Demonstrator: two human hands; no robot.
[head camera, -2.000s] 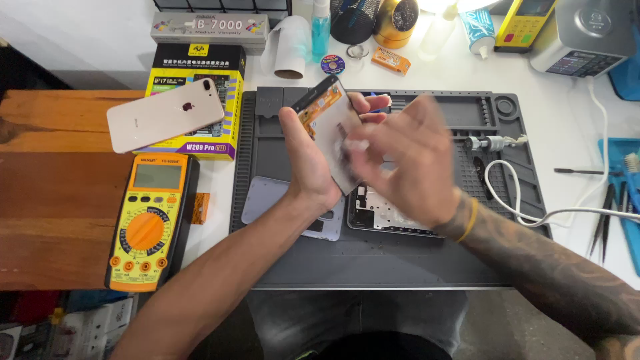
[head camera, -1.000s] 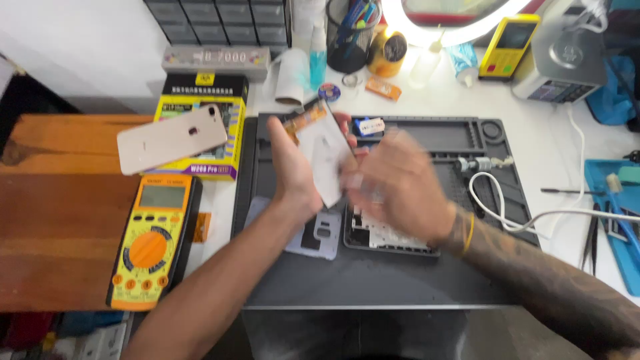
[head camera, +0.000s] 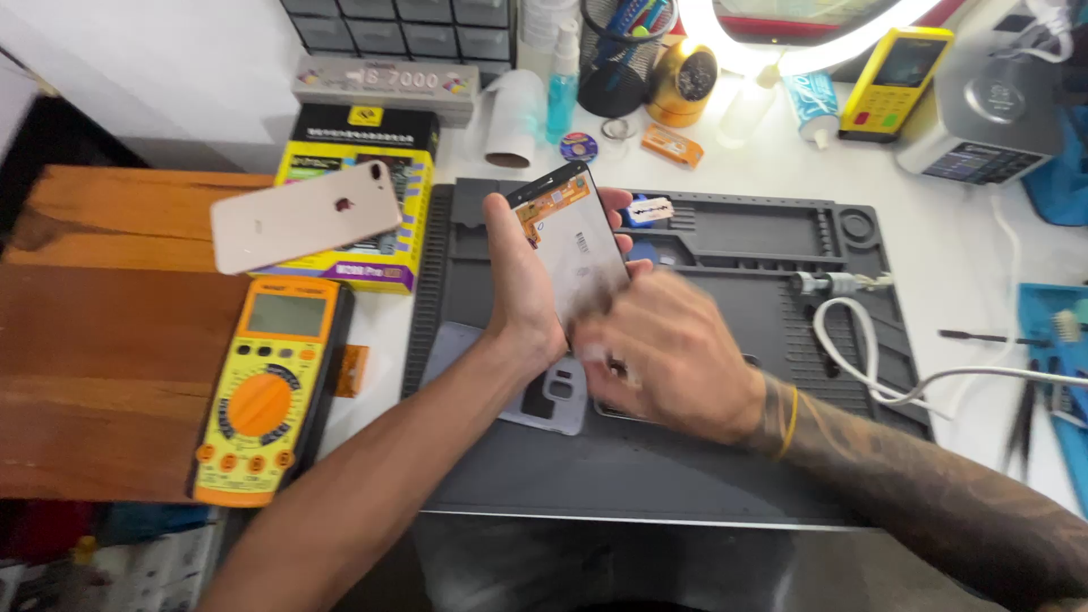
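Observation:
My left hand holds a phone display panel by its edges, its back with an orange flex cable facing me. My right hand, blurred, is at the panel's lower end; whether its fingers grip anything cannot be told. Below the hands, on a grey repair mat, lies a light purple phone back cover. A dark-edged phone frame is mostly hidden under my right hand. A razor blade rests on a blue item in the mat's upper tray.
An orange multimeter lies left of the mat, below a gold phone on a yellow box. A white cable crosses the mat's right side. Behind stand a blue spray bottle and a mesh pen cup. Tweezers lie right.
My right hand has moved down along the panel to its lower end, and now covers much of the phone frame. My left hand still holds the panel.

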